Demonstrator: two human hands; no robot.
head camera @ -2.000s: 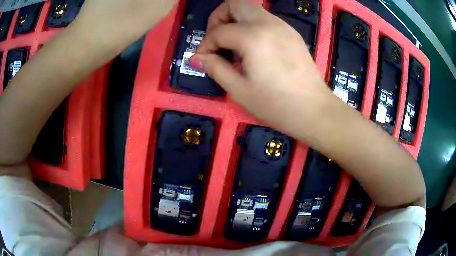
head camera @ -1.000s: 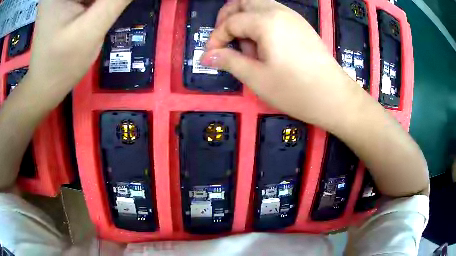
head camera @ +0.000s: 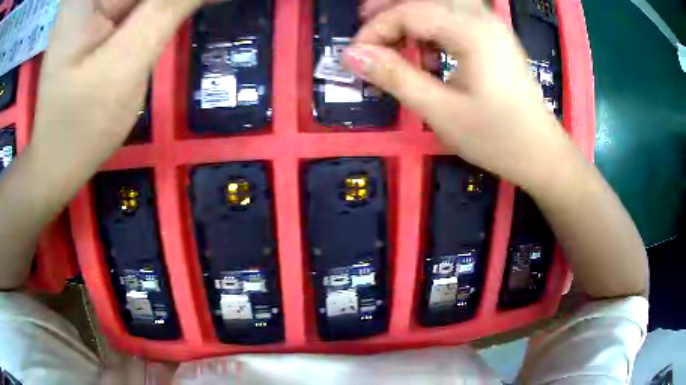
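A red foam tray point(head camera: 286, 147) holds two rows of black phones with open backs. My right hand point(head camera: 421, 56) is over a top-row phone point(head camera: 353, 116); its thumb and finger hold a small white label point(head camera: 333, 69), tilted above the inside of that phone. My left hand point(head camera: 101, 68) is at the upper left, cut off by the top edge; its fingertips are out of the picture, so I cannot tell what it holds. The top-row phone between my hands point(head camera: 229, 75) has a white label inside. The bottom-row phones show gold round patches and silver metal parts.
A second red tray point(head camera: 53, 252) with phones lies at the left, partly under my left forearm. A printed white label sheet point(head camera: 22, 34) is at the upper left. The green mat point(head camera: 632, 150) lies to the right. The tray's front edge meets my pale smock point(head camera: 323, 368).
The tray has shifted left, then slightly rightward, in the picture. My right hand has moved right, and the white label now shows tilted at its fingertips.
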